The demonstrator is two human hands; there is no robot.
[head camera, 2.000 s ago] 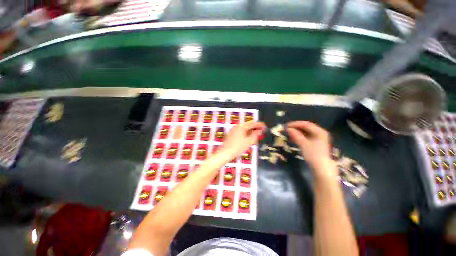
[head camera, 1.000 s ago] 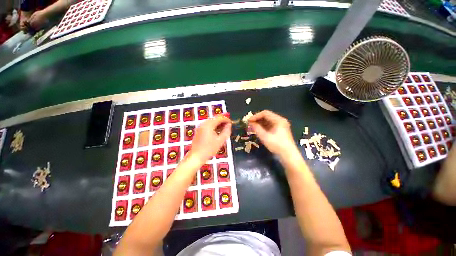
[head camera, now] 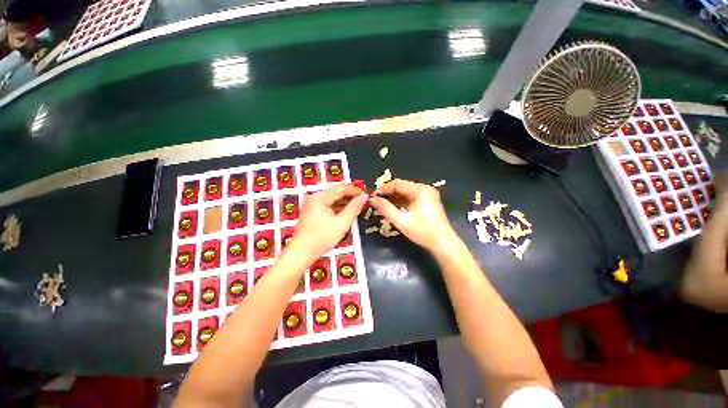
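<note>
My left hand [head camera: 329,215] holds a small red piece [head camera: 359,185] between its fingertips, above the upper right edge of the white foam tray [head camera: 369,307]. My right hand [head camera: 411,211] is beside it, its fingertips meeting the left ones at the piece; whether it holds anything of its own is hidden. The tray has rows of red pieces with dark and yellow round emblems, and one pocket [head camera: 212,220] in the second row shows tan. My left forearm covers part of the tray. Small pale pieces [head camera: 386,229] lie just right of the tray, partly under my right hand.
A second pale pile [head camera: 501,224] lies farther right, below the fan [head camera: 581,96] and grey post [head camera: 531,60]. A black phone-like rectangle [head camera: 139,198] lies left of the tray. Stacked trays [head camera: 632,209] and another person's arm [head camera: 709,259] are far right. The green conveyor [head camera: 319,80] runs behind.
The hands have come closer together, and the right fingertips now meet the left at the red piece. The view has shifted, moving the tray left in the picture. The tan pocket is unchanged.
</note>
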